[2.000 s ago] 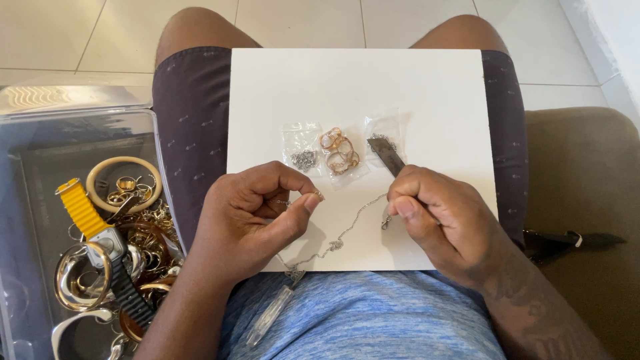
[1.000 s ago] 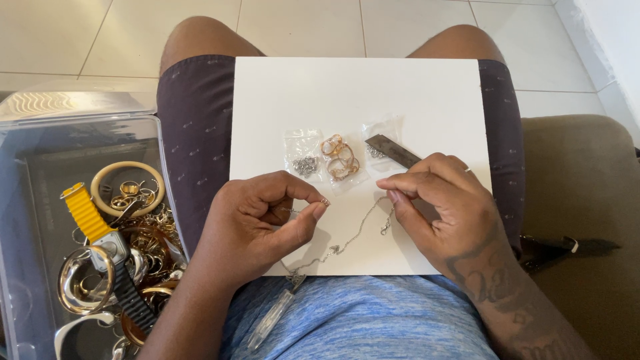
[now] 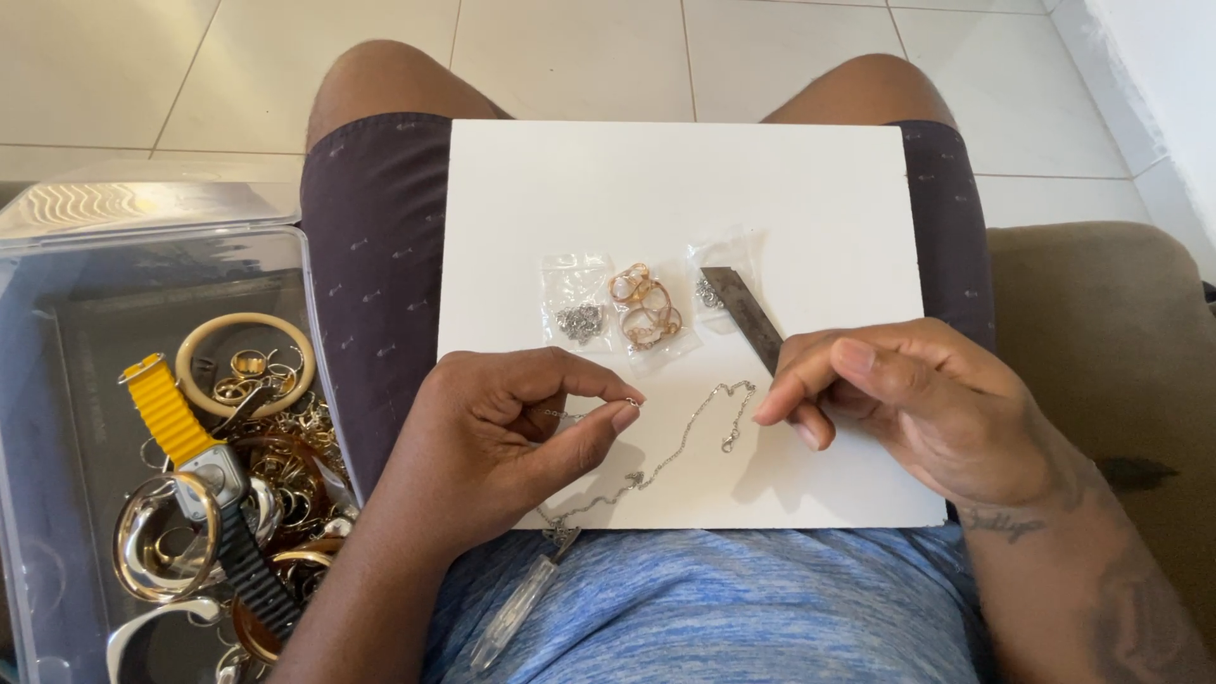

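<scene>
My left hand [image 3: 532,442] pinches a small ring-like end of a thin silver chain [image 3: 686,437] between thumb and index finger. Much of the chain trails over the white board [image 3: 807,190], a clasp [image 3: 729,444] at its right-hand end. Near the board's lower edge it bunches beside a long clear piece [image 3: 514,614] lying on the blue shirt. My right hand [image 3: 883,404] is turned with thumb and forefinger raised; a flat dark metal tool [image 3: 744,309] sticks out from under its fingers, its tip over a clear bag. The grip on it is partly hidden.
Three small clear bags rest on the board: one of silver rings or links [image 3: 578,318], one of gold-coloured pieces [image 3: 649,313], one of silver pieces [image 3: 708,293]. At left stands a clear plastic box [image 3: 309,313] of bangles, rings and a watch with a yellow-and-black strap.
My right hand has turned over and its thumb has lifted, while the dark tool's angle has shifted. My left hand stays pinched on the chain end.
</scene>
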